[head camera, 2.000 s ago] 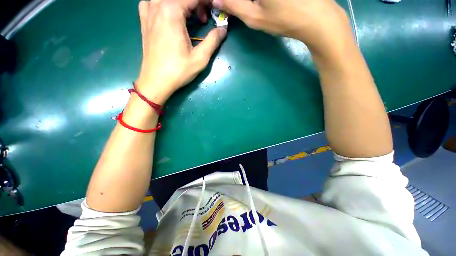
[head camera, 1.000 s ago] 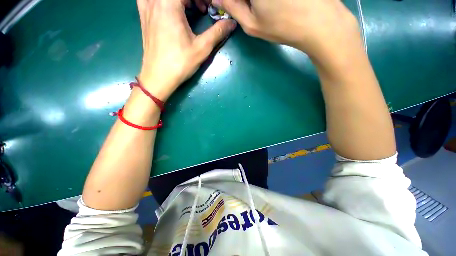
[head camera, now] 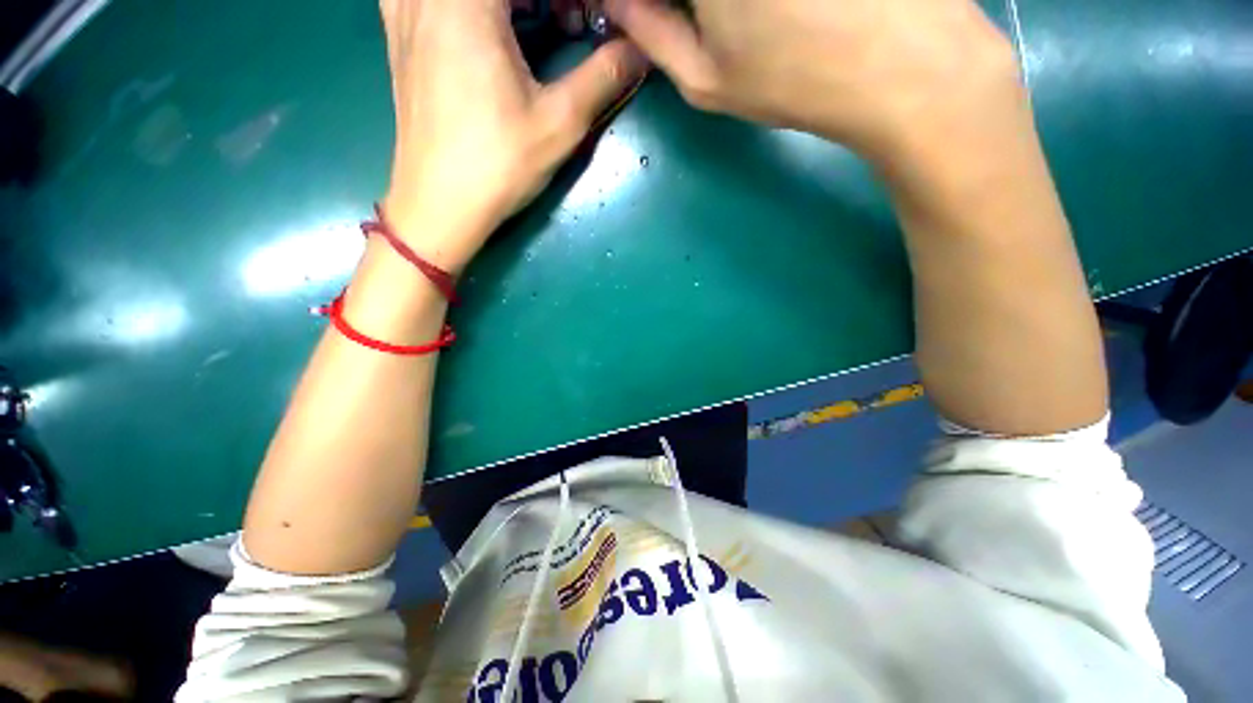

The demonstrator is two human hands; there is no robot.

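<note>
My left hand (head camera: 488, 117) and my right hand (head camera: 770, 55) meet at the top edge of the picture, which cuts both off. Between their fingertips is a small part (head camera: 598, 21), mostly hidden, of which only a dark and silvery bit shows. My left thumb and my right fingers press on it from either side. A thin yellowish-dark strand (head camera: 621, 102) shows just below my left thumb. What the part is I cannot tell from this frame.
The green bench top (head camera: 687, 289) lies under both forearms, with its near edge in front of my body. Dark small parts (head camera: 25, 474) lie at the far left edge. A round black stool seat (head camera: 1198, 343) stands at right. Part of another person shows at bottom left.
The small part shows less of its white and yellow face than before, now more covered by my fingers. My right hand and forearm have shifted slightly right.
</note>
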